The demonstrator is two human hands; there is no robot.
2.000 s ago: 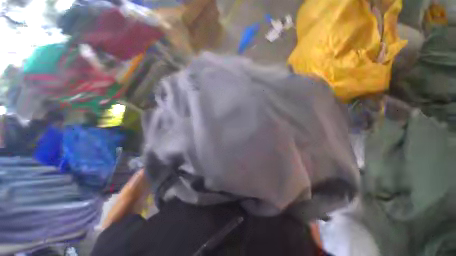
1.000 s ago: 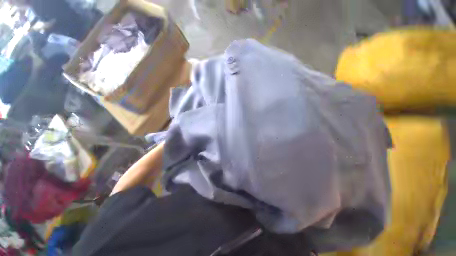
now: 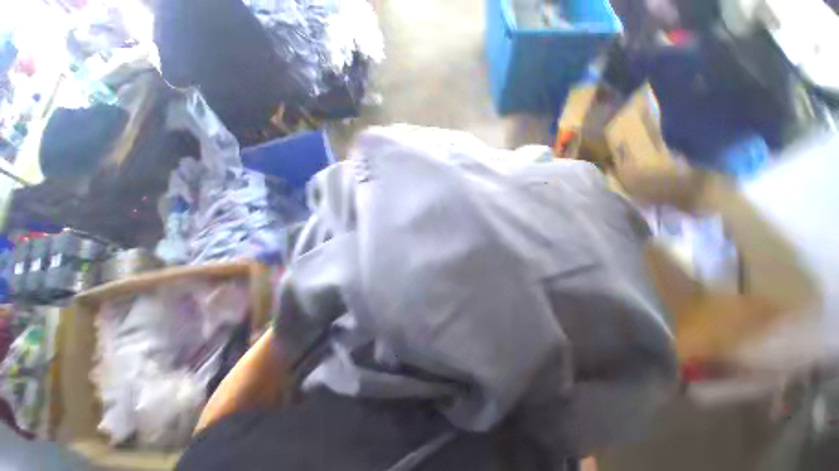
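A large bundle of plain grey garments [image 3: 460,267] fills the middle of the view, held up against my dark clothing. A button-like row and a seam show on it. My left forearm comes up from the lower left and goes in behind the bundle's left side; the cloth hides my left hand. My right hand is not in view; only a small patch of skin shows at the bottom edge, right of centre.
An open carton [image 3: 83,368] with pale pieces is at lower left, a blue bin [image 3: 524,64] ahead. Behind the carton are dark rolls [image 3: 55,262] and a pale cloth pile [image 3: 221,212]. Another person's blurred bare arm [image 3: 768,248] bends close at the right, beside a white shape.
The surroundings have changed as I moved: the yellow bundles are out of view, and the blue bin and the other person's arm have appeared. The grey bundle stays in front of me.
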